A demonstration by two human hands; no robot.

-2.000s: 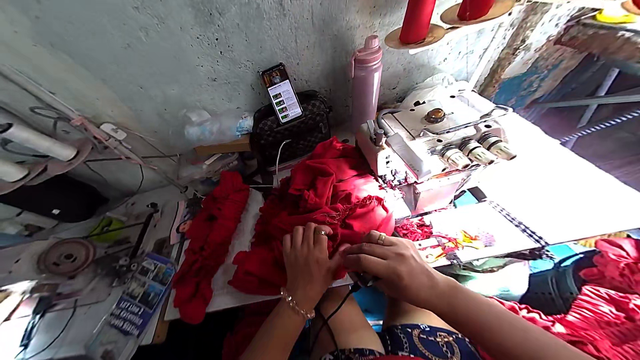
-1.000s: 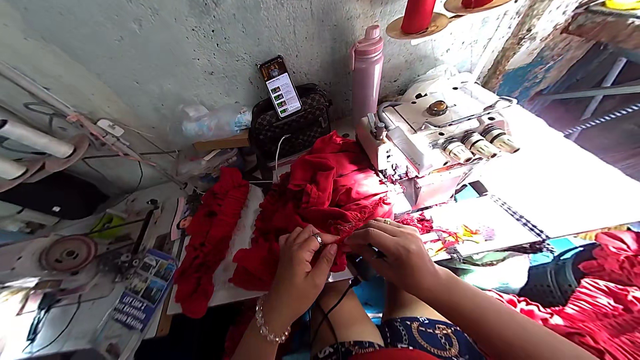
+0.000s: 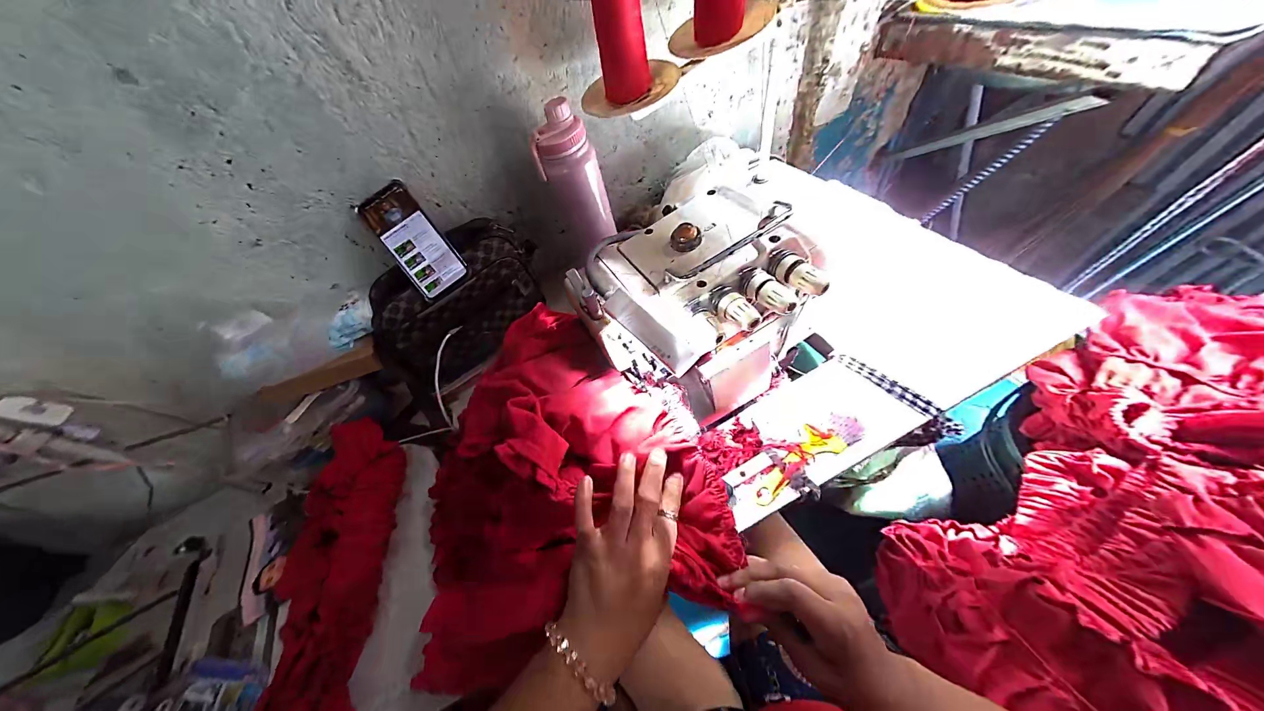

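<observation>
A bunched red fabric garment (image 3: 533, 474) lies on the table, its right part up against the front of a white overlock sewing machine (image 3: 691, 286). My left hand (image 3: 622, 553), with a beaded bracelet and a ring, rests flat on the cloth, fingers spread. Beside it, lower right, my right hand (image 3: 805, 612) pinches the garment's near edge between thumb and fingers. The needle area is partly hidden by the machine head and cloth. Red and yellow thread scraps (image 3: 805, 454) lie on the machine's white bed plate.
Another gathered red piece (image 3: 341, 563) lies at left. A phone (image 3: 413, 240) leans on a dark checked bag (image 3: 494, 267), near a pink bottle (image 3: 575, 178). Red thread cones (image 3: 622, 59) stand above. More red garments (image 3: 1106, 553) are piled at right. A white tabletop (image 3: 948, 286) extends behind the machine.
My hands were close together at the cloth's near edge; now they are apart, the left spread flat on the fabric, the right at its edge. The view has shifted to the right.
</observation>
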